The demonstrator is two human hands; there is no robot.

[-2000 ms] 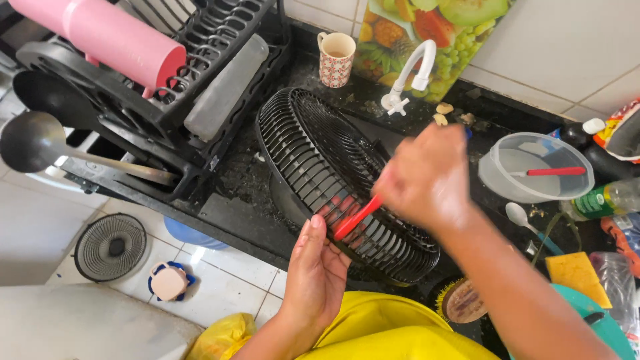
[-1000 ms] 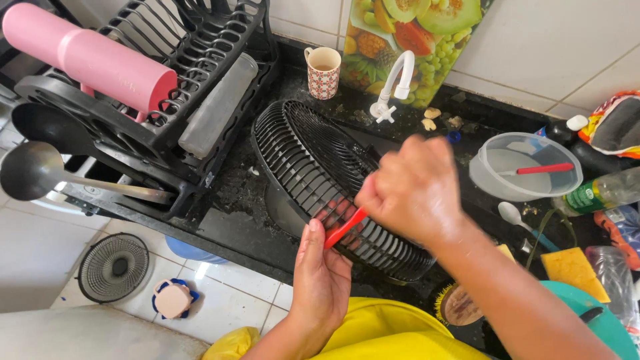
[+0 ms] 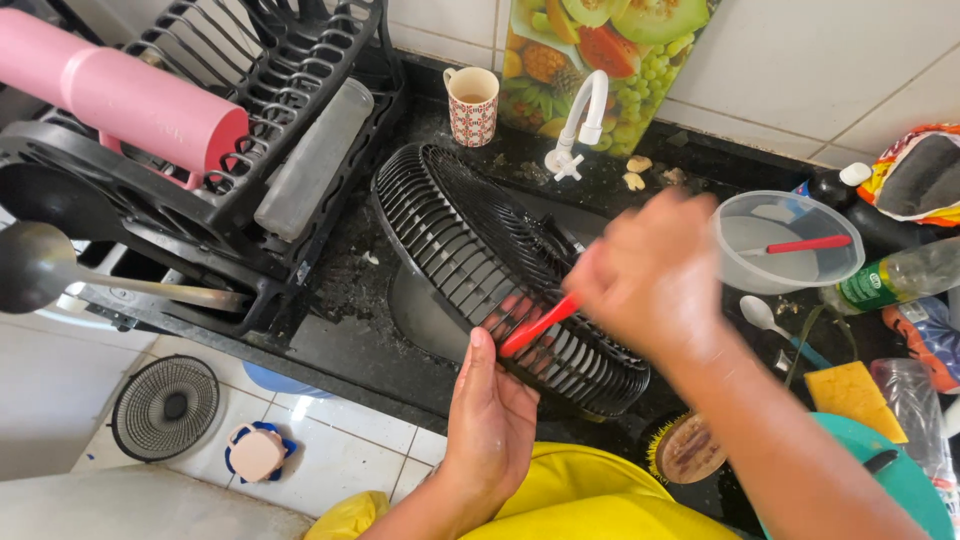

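Note:
A black plastic fan grille (image 3: pixel 465 255) stands tilted over the sink basin (image 3: pixel 427 315). My left hand (image 3: pixel 491 412) supports its lower rim, the thumb in front and some fingers showing behind the slats. My right hand (image 3: pixel 652 270), blurred, grips a red-handled tool (image 3: pixel 536 328) that lies against the slats near my left thumb. Its working end is hidden. Behind the grille is a white faucet (image 3: pixel 581 127). To the right of my right hand, a clear plastic tub (image 3: pixel 787 240) holds cloudy liquid and a red-handled utensil (image 3: pixel 808 244).
A black dish rack (image 3: pixel 300 97) with a pink tumbler (image 3: pixel 142 97) stands left. A patterned mug (image 3: pixel 472 109) is by the wall. At right are a scrub brush (image 3: pixel 690 448), a yellow sponge (image 3: pixel 856 400), a green bottle (image 3: pixel 892 277) and a teal basin (image 3: pixel 892 480). Another round grille (image 3: pixel 166 407) lies on the floor.
The red-handled tool has shifted a little along the slats, and my right hand has stayed around it. My left hand keeps its hold on the grille's rim.

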